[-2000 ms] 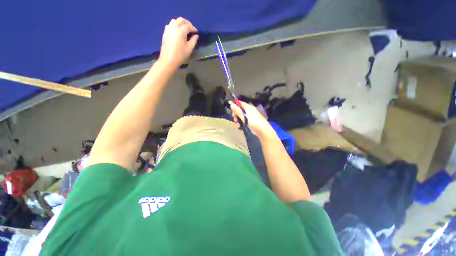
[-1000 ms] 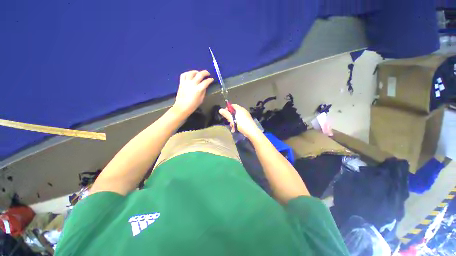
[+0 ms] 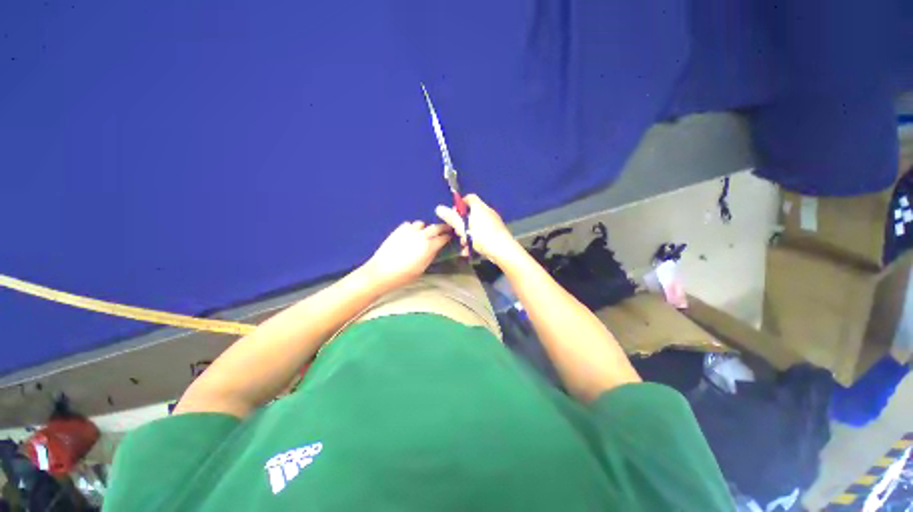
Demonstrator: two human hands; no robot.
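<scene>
A large royal-blue fabric ply covers the table. My right hand grips the red handle of the fabric shears. Their long silver blades point away from me over the cloth and look closed. My left hand is beside the right hand at the table's near edge, fingers bent. Whether it pinches the cloth edge cannot be told. A thin pale wooden spreading stick lies at the left, its near end reaching past the table edge by my left forearm.
The grey table end shows between the cloth and hanging folds at the right. Cardboard boxes stand at the right. Dark scraps and dark cloth lie beside me. A red bag is at the lower left.
My left hand has come down and right to beside my right hand. The shears now reach over the cloth rather than the table edge. More of the blue cloth is in view.
</scene>
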